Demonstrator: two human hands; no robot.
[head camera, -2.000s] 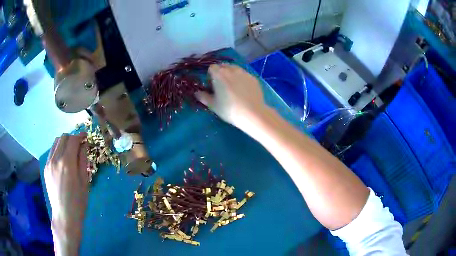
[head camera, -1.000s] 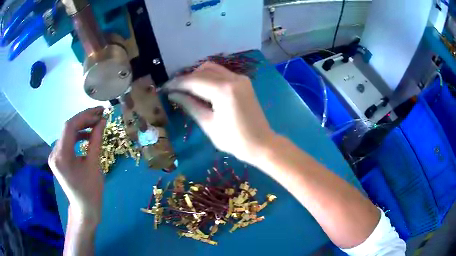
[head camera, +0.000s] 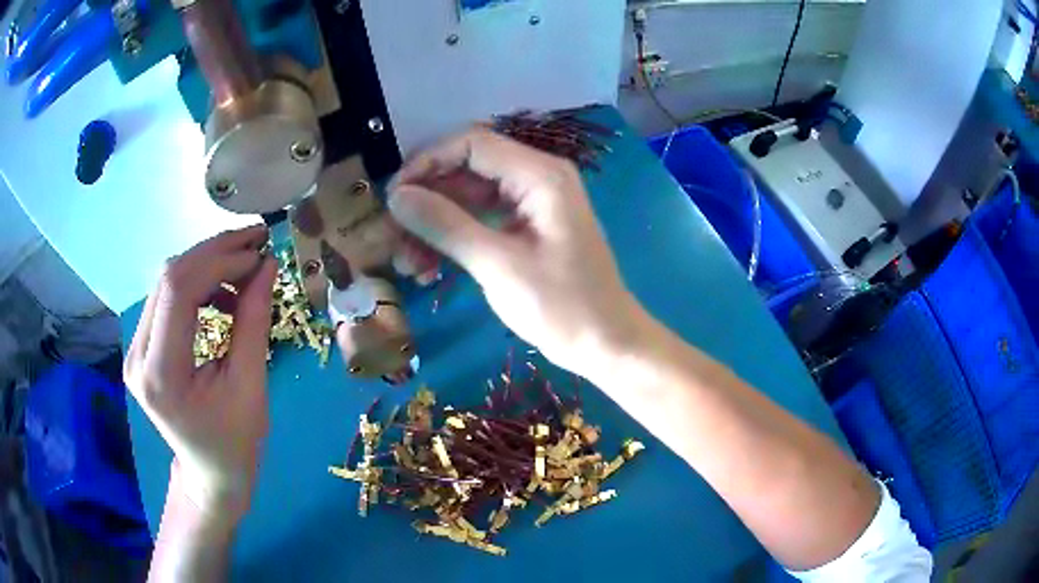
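Observation:
My left hand (head camera: 205, 353) is at the left, beside the round upper electrode holder (head camera: 264, 146), thumb and forefinger pinched near its underside; any piece between them is too small to tell. My right hand (head camera: 518, 245) is right of the lower electrode holder (head camera: 370, 330), fingers curled and blurred; what they hold cannot be made out. Bare brass terminals (head camera: 294, 313) lie behind and beside my left hand. Dark red lead wires (head camera: 558, 134) lie behind my right hand, partly hidden. Finished pieces (head camera: 484, 456) lie in a heap at front centre.
The teal work mat (head camera: 672, 342) lies under the heaps. The white machine body (head camera: 490, 68) stands behind. A black knob (head camera: 95, 152) is at the left and blue air hoses (head camera: 57, 68) at the upper left. A control box (head camera: 826, 188) and blue bins (head camera: 940, 399) are at the right.
My right hand has left the wire bundle and come left beside the lower electrode holder. My left hand has risen from the brass heap to near the upper holder. The view has shifted.

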